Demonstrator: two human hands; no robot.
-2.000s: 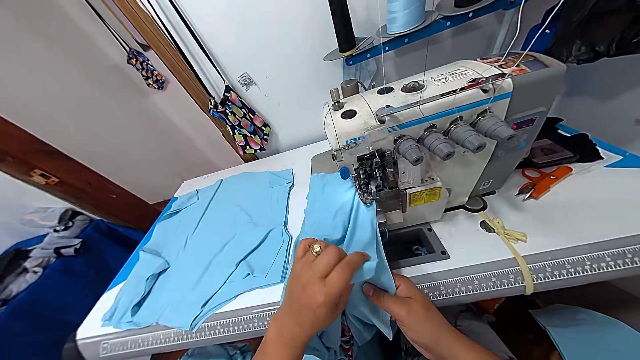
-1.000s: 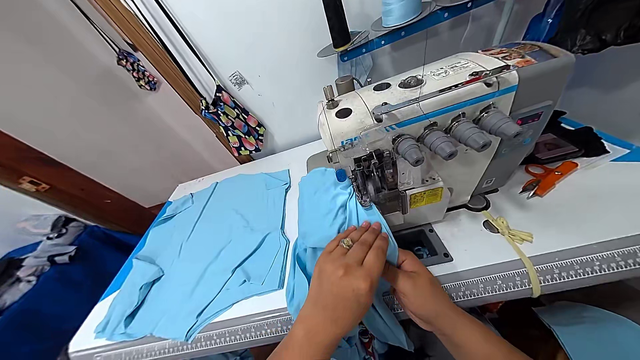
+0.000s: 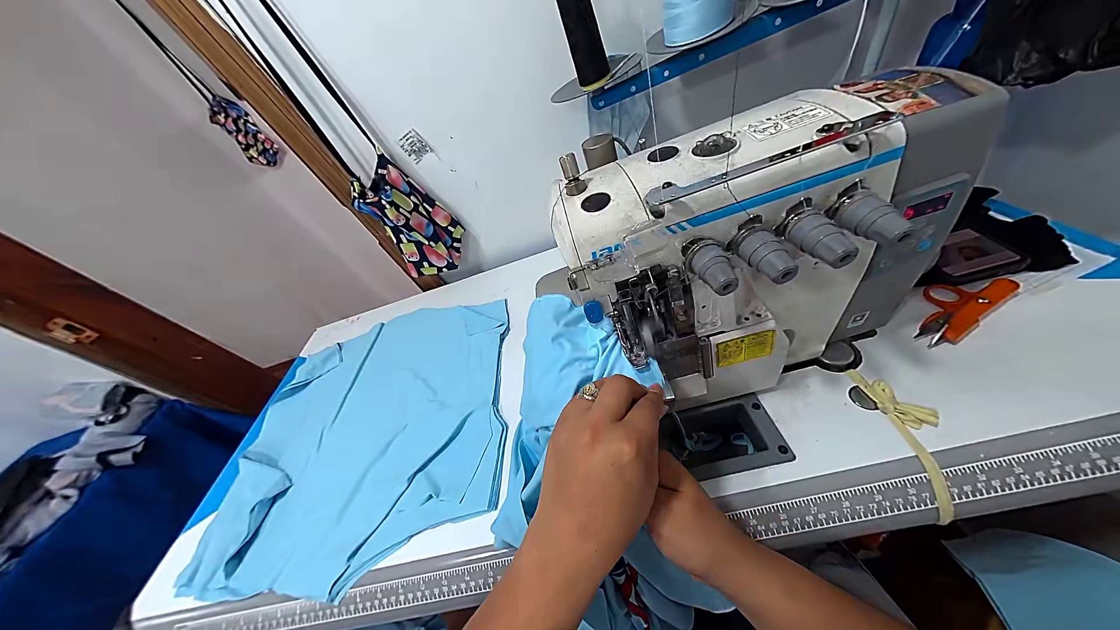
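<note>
A light blue fabric piece (image 3: 560,350) lies under the presser foot area of a white and grey overlock sewing machine (image 3: 744,192) and hangs over the table's front edge. My left hand (image 3: 604,446), with a ring on one finger, grips the fabric's right edge just in front of the foot. Touching it from below and to the right, my right hand (image 3: 687,516) is closed around the fabric; its fingertips are mostly hidden behind the left hand. A stack of light blue cut fabric pieces (image 3: 385,437) lies flat to the left.
Orange-handled scissors (image 3: 967,311) and a dark phone (image 3: 976,254) lie right of the machine. A yellow fabric tie (image 3: 910,429) hangs over the ruler-marked table edge (image 3: 1032,481). Thread cones (image 3: 696,19) stand behind. Patterned fabric pouches (image 3: 411,219) hang at the wall.
Both hands have moved up toward the presser foot and come together. The blue fabric beneath them has bunched and shifted forward along the machine.
</note>
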